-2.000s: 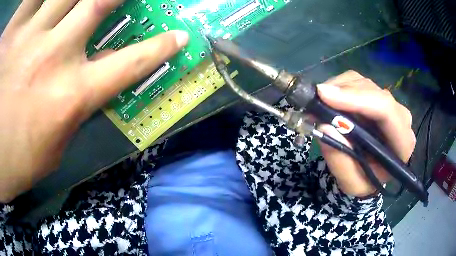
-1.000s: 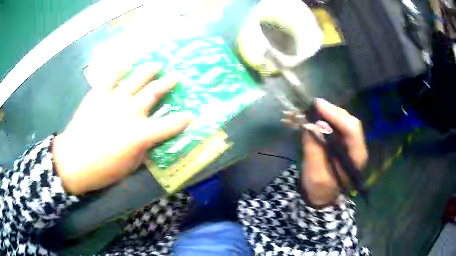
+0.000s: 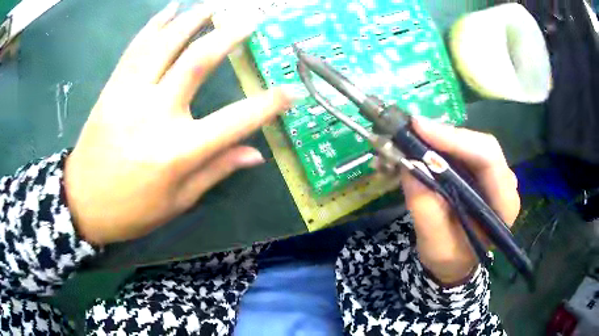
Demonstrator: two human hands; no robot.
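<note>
The green circuit board [image 3: 358,85] lies on the yellow board [image 3: 289,174], whose edge shows along the left and near sides. My right hand [image 3: 460,190] holds the soldering iron [image 3: 460,190] by its black handle. The iron's dark tip and the thin bent solder feed tube [image 3: 335,115] are over the green board's left part; contact cannot be told. My left hand [image 3: 157,138] has its fingers spread, with fingertips at the boards' left edge. It grips nothing that I can see. Glare washes out the board's far side.
The pale round waste cup [image 3: 502,52] stands at the right, close to the green board. A dark ribbed box [image 3: 578,92] is beyond it at the right edge. The dark green mat [image 3: 46,98] has a white edge strip [image 3: 39,16] at the upper left.
The boards have turned and now lie further right. The iron has gone from the board to the cup's opening, then back over the board. My left hand no longer lies across the board.
</note>
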